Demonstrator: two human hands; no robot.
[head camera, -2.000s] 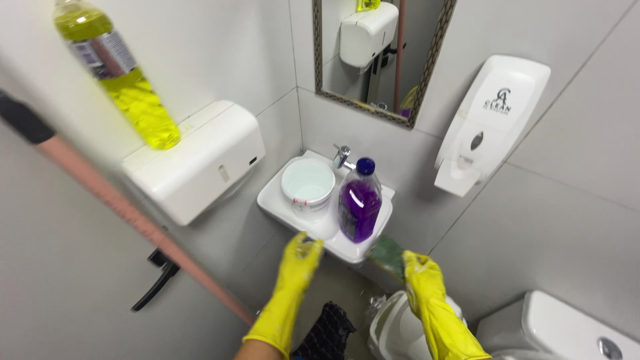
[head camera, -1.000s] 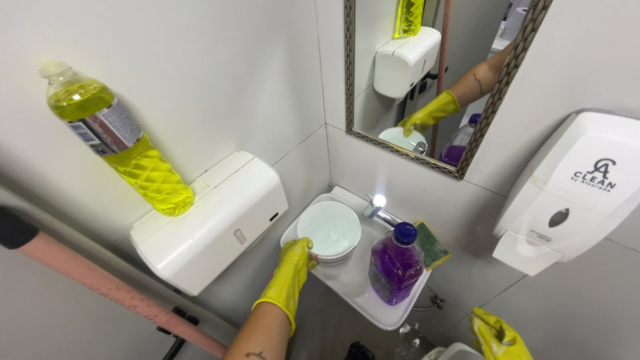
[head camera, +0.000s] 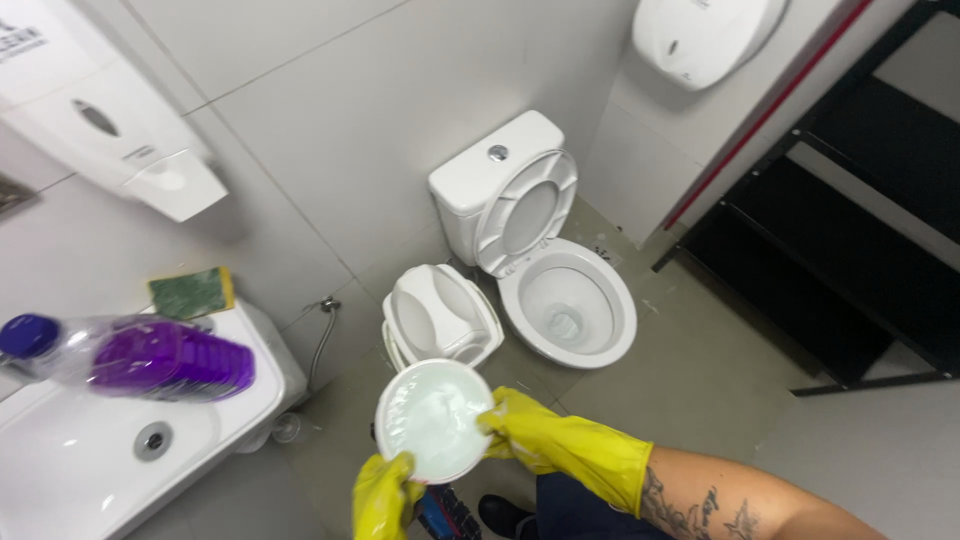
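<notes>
A white round tub (head camera: 435, 421) full of pale liquid is held between my two hands, both in yellow rubber gloves. My left hand (head camera: 386, 491) grips the tub's rim at its lower left. On the right side of the rim, my right hand (head camera: 525, 427) has hold of it. Beyond the tub stand a white lidded trash bin (head camera: 439, 315) and a toilet (head camera: 577, 307) with its lid raised. At the left, a bottle of purple liquid (head camera: 172, 358) with a blue cap and a green and yellow scouring sponge (head camera: 193, 293) rest on the white sink (head camera: 247, 420).
A soap dispenser (head camera: 112, 112) hangs on the wall above the sink. Another white dispenser (head camera: 701, 37) is at the upper right, beside a black shelf rack (head camera: 795, 277). A hose (head camera: 324, 341) runs down the wall. A blue and black brush (head camera: 446, 514) is near my foot.
The tub, on the sink in the earlier frames, is now held off it in both hands. My right hand has come to the tub's rim. The view has swung right toward the toilet.
</notes>
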